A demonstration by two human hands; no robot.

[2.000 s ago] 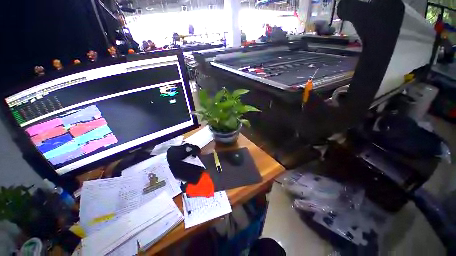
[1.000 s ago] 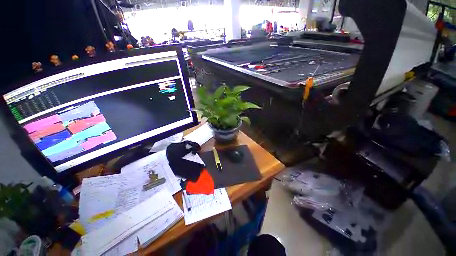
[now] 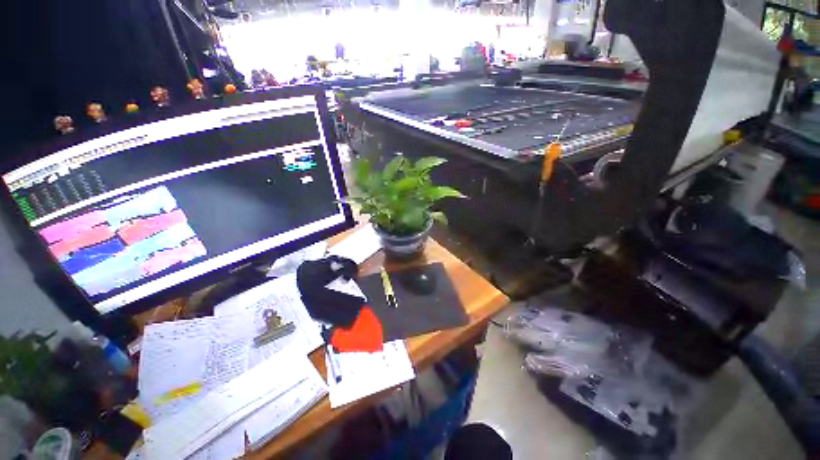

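Neither of my hands is in the picture. The monitor (image 3: 261,193) at the left shows pink, blue and white pattern shapes. Order sheets (image 3: 189,346) lie on the desk below it, with a silver bulldog clip (image 3: 272,327) on them. A thick paper stack (image 3: 238,409) lies at the front edge. A black fabric piece (image 3: 334,304) touches a red-orange piece (image 3: 358,332), above a small written sheet (image 3: 370,373). The black mouse (image 3: 420,282) and a slim yellowish tool (image 3: 387,286) lie on the dark mouse pad (image 3: 441,314).
A potted plant (image 3: 401,202) stands behind the mouse pad. A large cutting table (image 3: 503,112) stands beyond the desk. Plastic-wrapped bundles (image 3: 598,382) lie on the floor at the right. A round dark object (image 3: 478,443) is at the bottom edge. Another plant (image 3: 36,364) is at the left.
The view has shifted very slightly. Nothing on the desk has visibly moved.
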